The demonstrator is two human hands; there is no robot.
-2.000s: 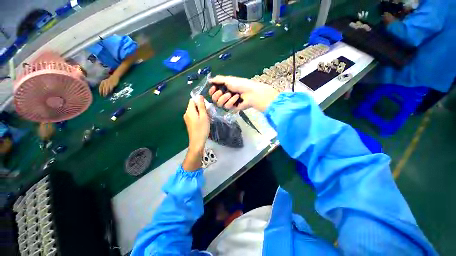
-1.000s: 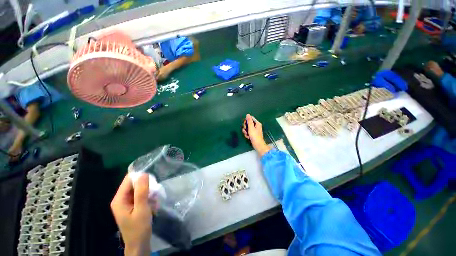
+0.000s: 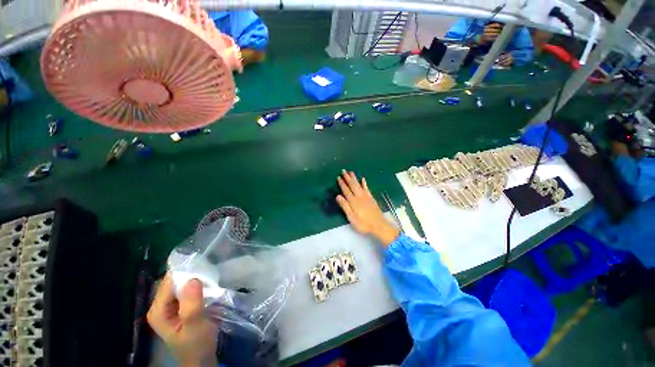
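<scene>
My left hand point(image 3: 183, 315) grips a crinkled clear plastic bag point(image 3: 251, 287) at the lower left; the bag's lower part looks dark. My right hand point(image 3: 359, 206) lies palm down with fingers spread on the green bench, just past the mat's far edge, beside small black parts point(image 3: 330, 203) partly hidden by its fingers. Several cream housings with dark centres point(image 3: 334, 274) lie side by side on the white-grey work mat point(image 3: 323, 315) between my hands.
The black tray point(image 3: 79, 265) with cream housings is at left, a round mesh dish point(image 3: 228, 221) behind the bag. Tweezers point(image 3: 391, 208) lie right of my right hand. Neighbour's housings point(image 3: 467, 168) and a hanging cord point(image 3: 511, 233) are at right. A pink fan point(image 3: 143, 79) stands upper left.
Both hands first held the bag together, then parted, the left keeping the bag. My right hand went from closed fingers to spread flat on the bench. The view has shifted.
</scene>
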